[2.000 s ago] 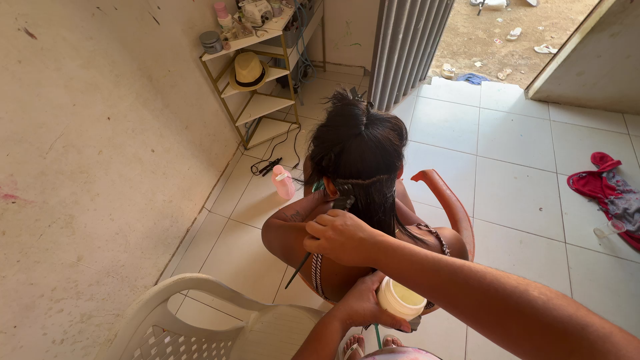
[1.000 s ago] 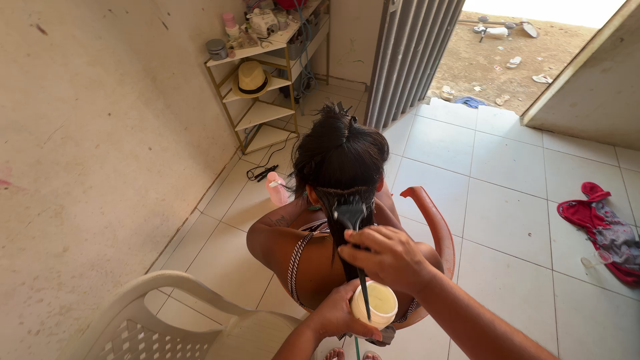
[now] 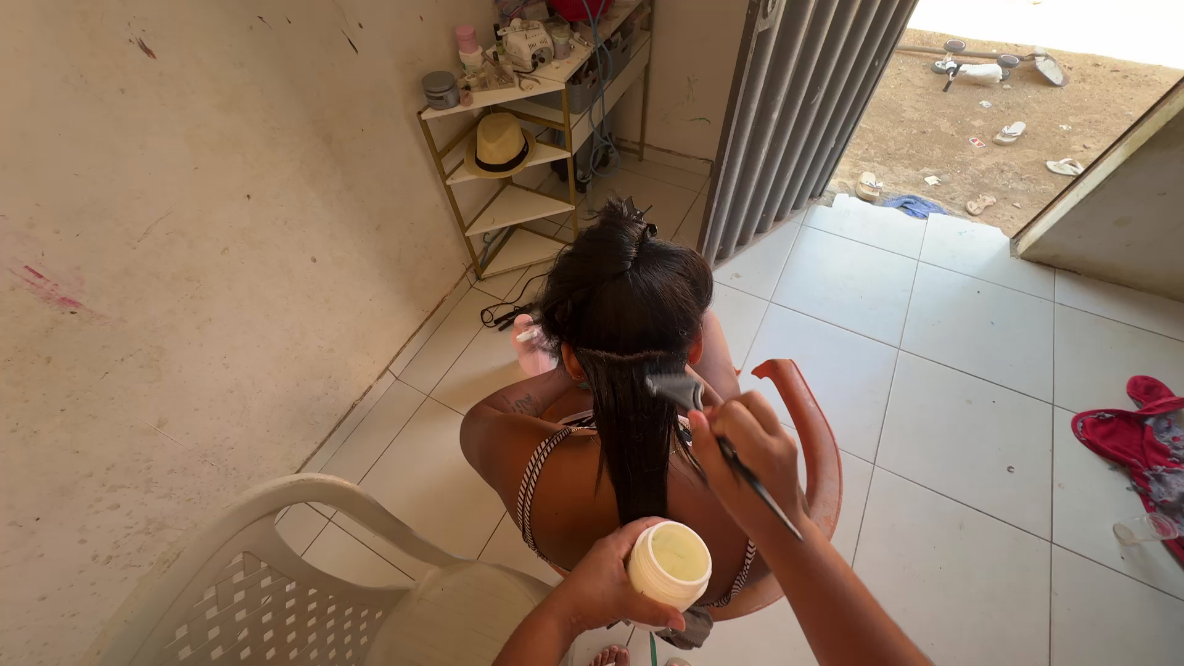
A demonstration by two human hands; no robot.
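Observation:
A person sits with their back to me, the upper dark hair (image 3: 638, 277) clipped up and a lower section hanging straight down the back. My right hand (image 3: 754, 458) grips the dark handle of a hair tint brush (image 3: 680, 390), whose bristles are at the right side of the hanging hair. My left hand (image 3: 606, 578) holds an open white plastic jar (image 3: 671, 564) of pale yellow contents, tilted slightly, just below the ends of the hair. Whether the bristles touch the hair cannot be told.
An orange plastic chair (image 3: 814, 444) holds the person. A white plastic chair (image 3: 342, 518) stands at lower left. A corner shelf (image 3: 518, 208) bears a straw hat (image 3: 500, 145) and jars. A pink bottle (image 3: 530, 344) and red cloth (image 3: 1115, 435) lie beyond the chairs; a metal door (image 3: 800, 111) stands open.
My right hand with the brush has moved off the middle of the hanging hair to its right side. The brush handle, over the jar a second ago, now points away from it toward my right forearm.

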